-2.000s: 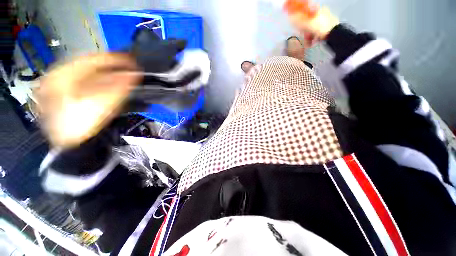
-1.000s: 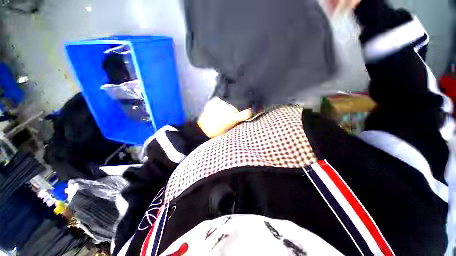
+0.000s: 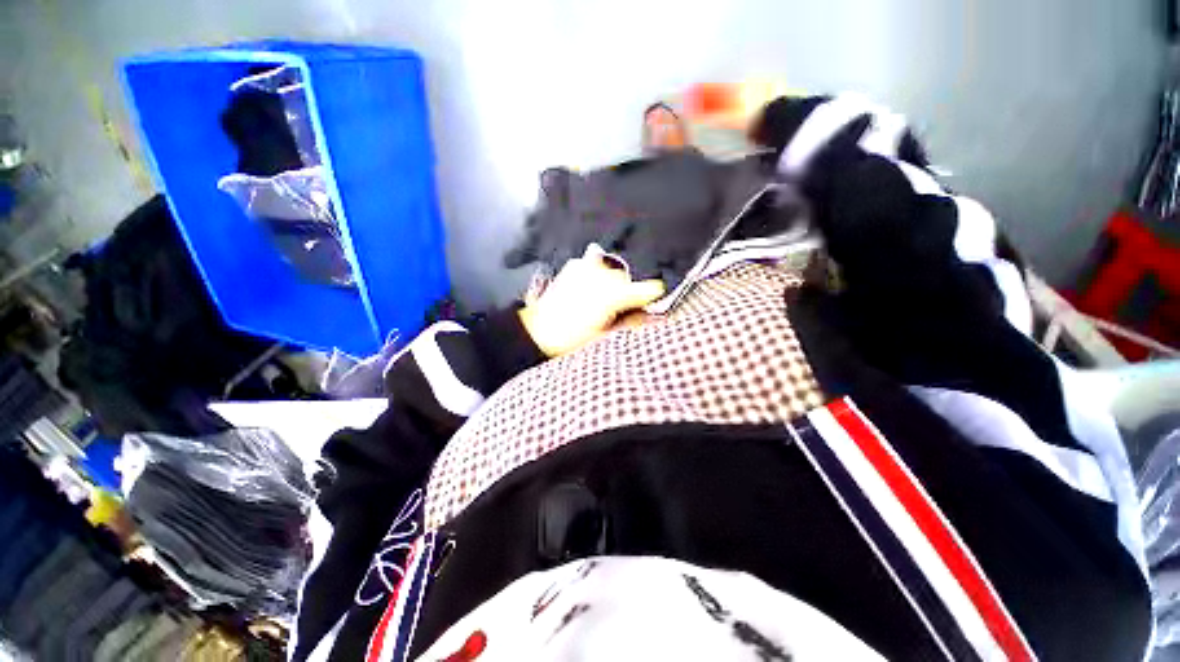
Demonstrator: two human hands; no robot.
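Note:
A dark grey garment [image 3: 647, 207] with a white edge or cord hangs bunched in front of the checked apron or skirt. My left hand [image 3: 582, 300] is at its near left edge, fingers closed on the cloth. My right hand [image 3: 751, 101] is small and blurred beyond the garment at the top. An orange-red thing [image 3: 707, 98], possibly a scissors handle, shows blurred at that hand. The right fingers are not clear, and any blade cannot be made out.
A blue plastic tote [image 3: 388, 194] with bagged pieces stands at the left. Bagged dark garments [image 3: 214, 511] are stacked at the lower left, beside a dark cloth heap [image 3: 142, 323]. A red frame [image 3: 1132, 291] is at the right.
The grey garment was raised and spread a second ago; now it is lower and bunched. My right hand has moved left from the top right. My left hand stays at the cloth.

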